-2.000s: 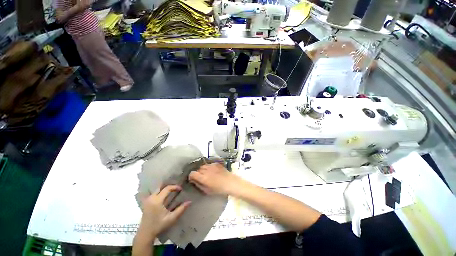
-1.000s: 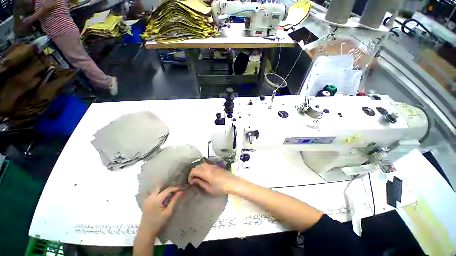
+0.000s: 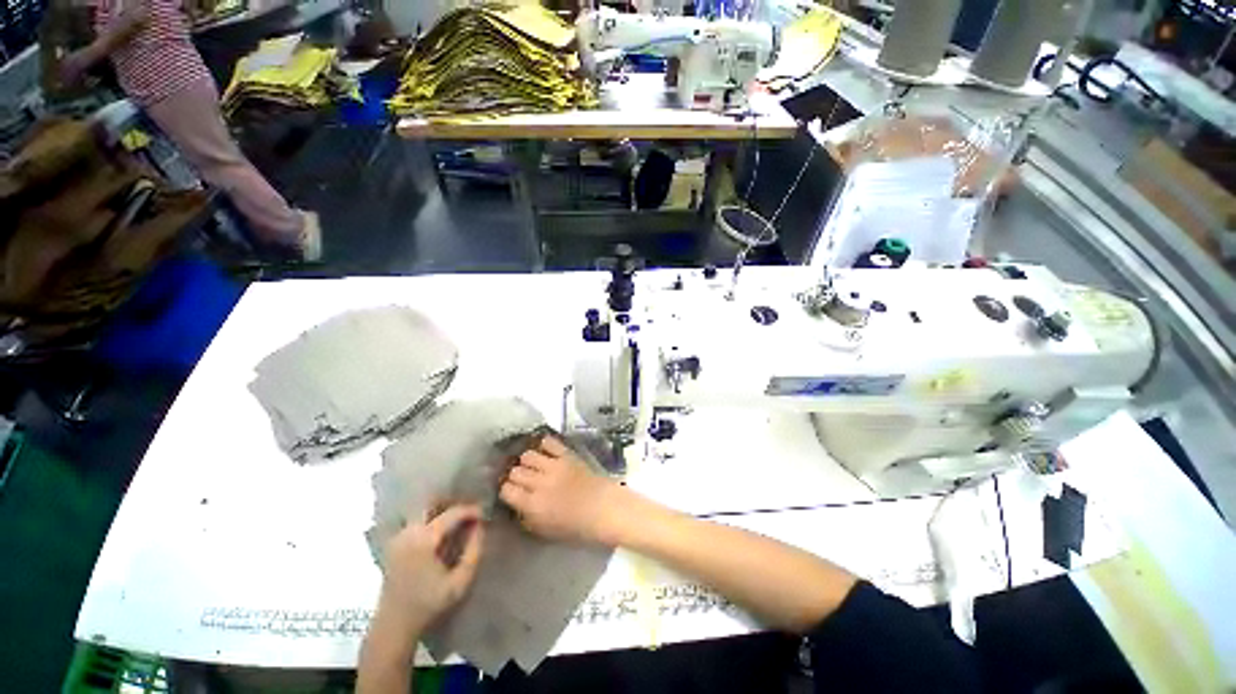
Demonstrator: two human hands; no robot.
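Note:
Grey-taupe cut pieces (image 3: pixel 529 613) lie flat on the white table, left of and below the sewing machine's needle area. A darker brown-grey folded piece (image 3: pixel 519 447) lies on top of them, largely covered by my hands. My right hand (image 3: pixel 556 491) has its fingers curled onto the folded piece near the presser foot. My left hand (image 3: pixel 431 556) is on the lighter pieces, thumb and fingers pinching a dark edge. A stack of grey cut pieces (image 3: pixel 355 369) lies behind at the left. The white sewing machine (image 3: pixel 840 353) stands at the right.
A printed ruler strip (image 3: pixel 292 620) runs along the front table edge. White cloth (image 3: pixel 960 549) and small black pieces (image 3: pixel 1065 521) are at the right. Grey thread cones (image 3: pixel 919 38) stand behind the machine. Another table with yellow-edged material (image 3: pixel 495 61) and a person (image 3: pixel 190 115) are in the background.
My right hand has shifted slightly left, its fingers more curled over the folded piece. My left fingers have drawn closer together. The person in the background has moved left since the earliest frame.

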